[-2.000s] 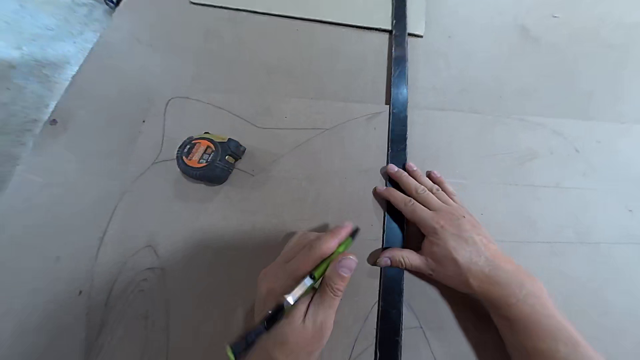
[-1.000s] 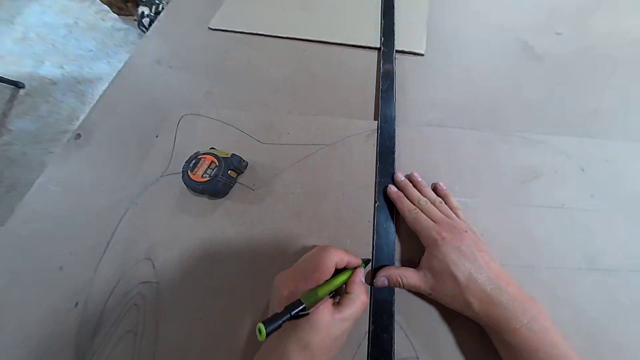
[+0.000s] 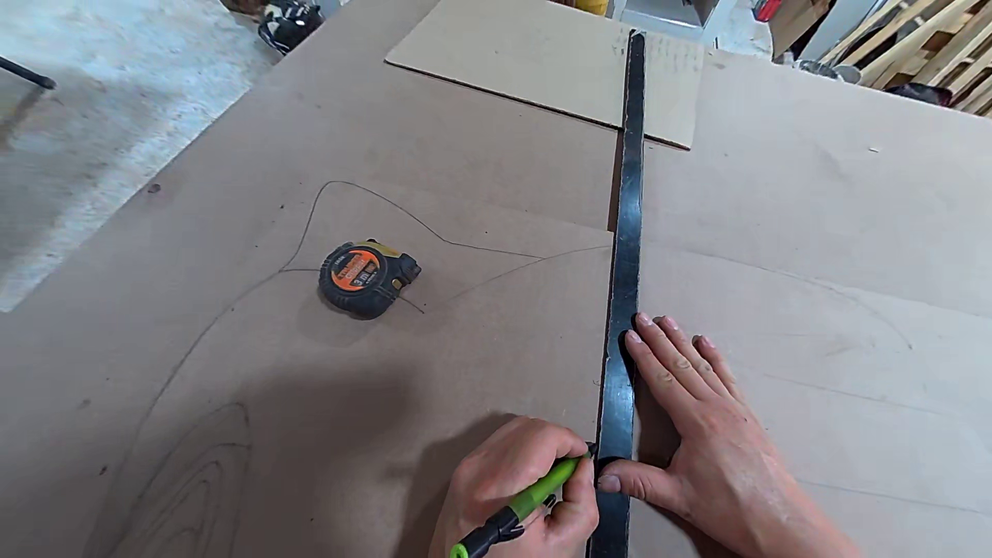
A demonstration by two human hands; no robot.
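A long dark metal straightedge point(image 3: 628, 194) lies away from me across a brown sheet point(image 3: 496, 349) that bears curved pencil lines. On the straightedge's left side, my left hand point(image 3: 515, 484) grips a green and black marking pencil point(image 3: 542, 490), its dark tip at the straightedge's left edge. My right hand point(image 3: 717, 442) lies spread at the right side, with the thumb on the straightedge and the fingertips along its right edge. To the left, an orange and black tape measure point(image 3: 364, 279) rests on the drawn lines.
The straightedge's far end lies over a pale thin board point(image 3: 527, 58). Concrete floor point(image 3: 155, 101) shows beyond the sheet's left edge, with a dark rod end at far left. Slatted wood point(image 3: 930, 46) stands at the upper right, past the sheet's far edge.
Two seconds ago the pencil was held away from the straightedge, left of it; since then my left hand has brought its tip to the left edge. My right hand stays at the straightedge. The view has shifted.
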